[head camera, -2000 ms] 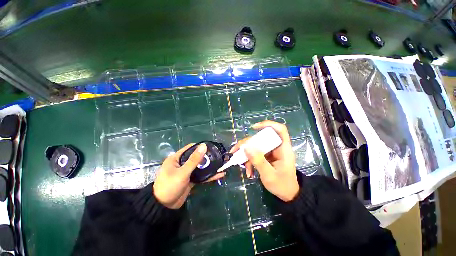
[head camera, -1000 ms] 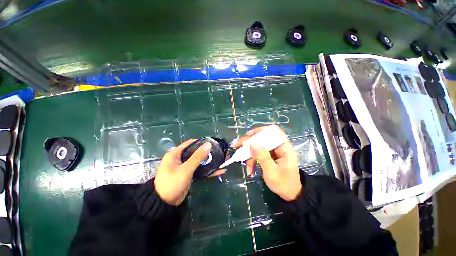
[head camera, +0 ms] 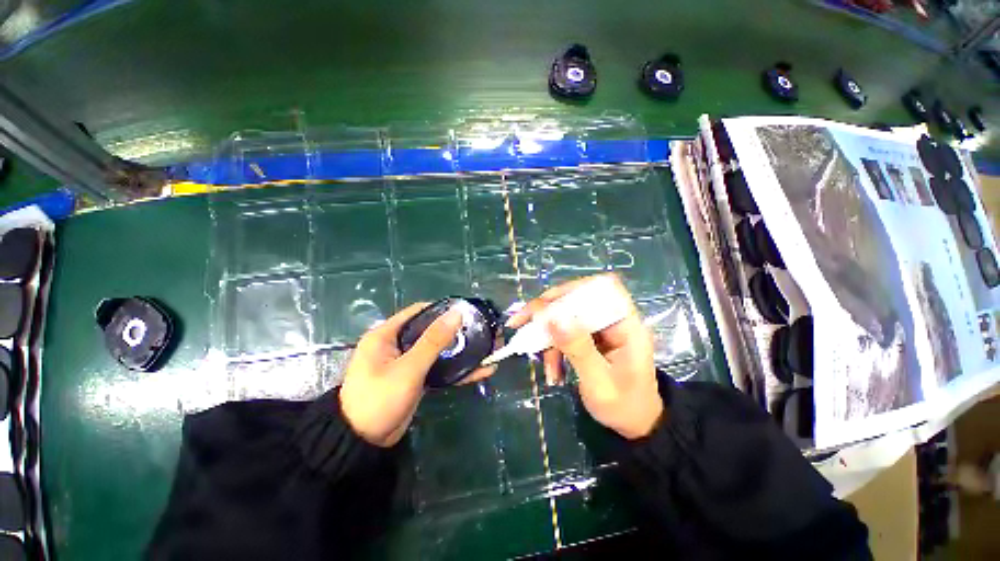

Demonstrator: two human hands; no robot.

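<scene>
My left hand (head camera: 384, 378) holds a round black housing (head camera: 447, 345) with a pale ring at its centre, the thumb on its top face. My right hand (head camera: 609, 367) holds a small white glue bottle (head camera: 581, 316), tilted down to the left. The bottle's nozzle tip is at the housing's right edge; whether it touches cannot be told. Both hands are above the clear blister tray (head camera: 351, 247). Another black housing (head camera: 135, 332) with a tab lies on the green bench to the left.
A stacked parts tray (head camera: 757, 279) with a printed sheet (head camera: 850, 274) and loose black discs is at right. Another parts tray (head camera: 20, 362) is at the left edge. Beyond the blue edge (head camera: 417, 162), the green conveyor (head camera: 362, 77) carries several housings. A metal post (head camera: 66, 142) stands at upper left.
The held housing and the bottle have moved slightly right since the earliest frame, with the grips kept. The housings on the conveyor sit farther right. A blurred hand-like shape now shows at the lower right edge.
</scene>
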